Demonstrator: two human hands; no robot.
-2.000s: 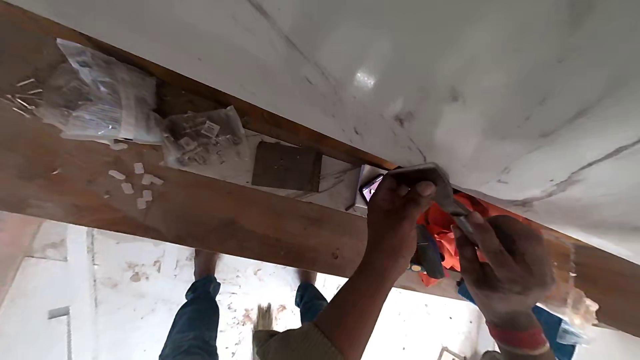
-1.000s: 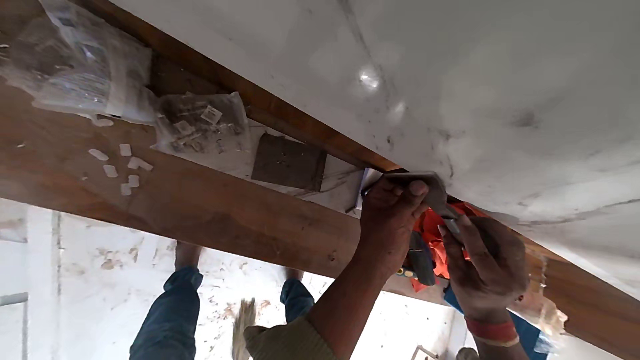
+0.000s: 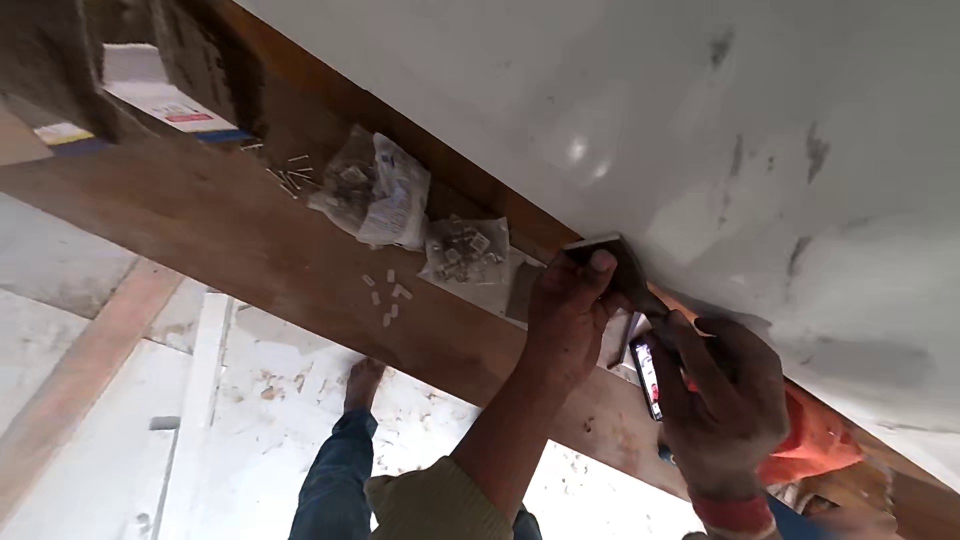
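Observation:
My left hand [image 3: 574,311] grips a dark, flat piece with a pale edge [image 3: 626,274], close under the marbled white panel [image 3: 675,112]; its material is unclear. At the piece's lower right end is my right hand [image 3: 724,390], with a red band at the wrist. Its fingers are closed on a narrow part there, and I cannot tell whether that is a handle or a separate tool. A phone with a lit screen [image 3: 647,379] lies just beside the right hand's fingers. Orange cloth or plastic [image 3: 817,439] shows behind that hand.
Along the brown wooden plank [image 3: 262,240] lie clear bags of small hardware [image 3: 469,251], a printed plastic bag [image 3: 397,195], loose screws or nails [image 3: 292,176] and several small white pieces [image 3: 395,309]. A printed box [image 3: 165,105] is at the upper left. A bare foot [image 3: 365,382] stands below.
The view has shifted left along the plank, bringing the printed box into sight. Both hands still hold the dark piece near the panel. The phone's lit screen shows more clearly.

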